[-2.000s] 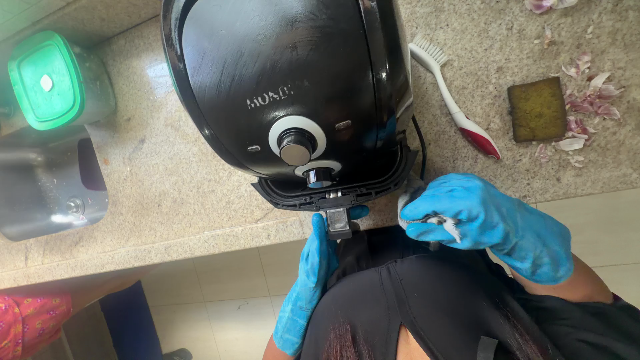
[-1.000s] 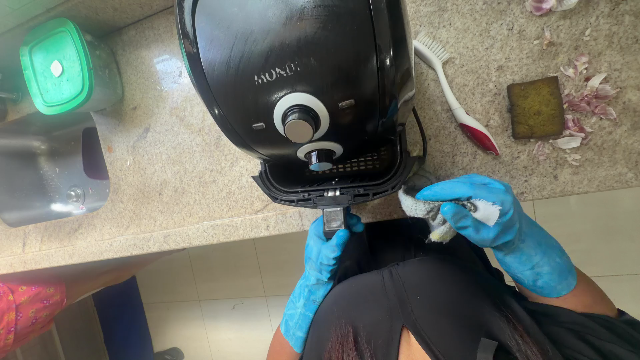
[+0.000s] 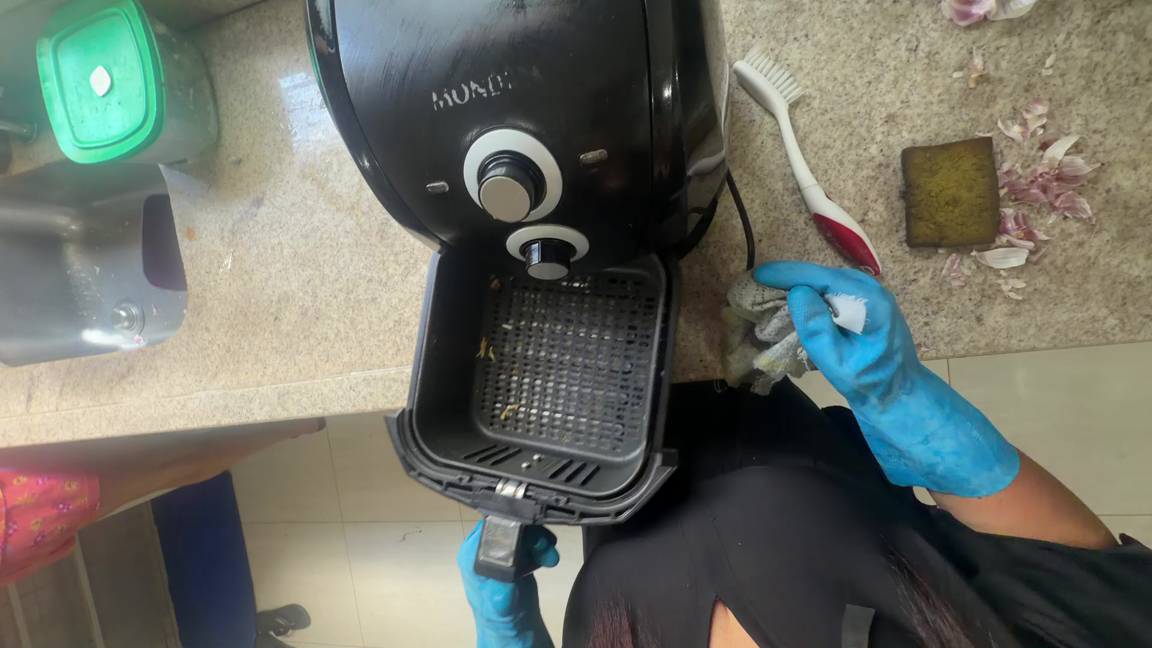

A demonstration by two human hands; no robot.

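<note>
My left hand [image 3: 506,576], in a blue rubber glove, grips the handle of the air fryer's basket drawer [image 3: 670,360]. The drawer is pulled well out of the black air fryer [image 3: 576,99], past the counter's edge. Food crumbs lie on its perforated tray [image 3: 567,360]. In the matching glove, my right hand [image 3: 846,333] holds a damp, greyish cloth [image 3: 765,333] bunched at the fingers, just right of the drawer. The cloth hangs by the counter's front edge, and part of it shows between thumb and fingers.
A white and red dish brush [image 3: 805,166] lies right of the fryer, with a worn sponge [image 3: 950,193] and garlic skins [image 3: 1035,184] beyond it. At left are a steel sink [image 3: 72,261] and a green-lidded container [image 3: 101,83]. Another person's patterned clothing [image 3: 40,513] shows at lower left.
My left hand has drawn the basket drawer out towards me; it was nearly closed two seconds ago. My right hand still holds the cloth, close to where it was.
</note>
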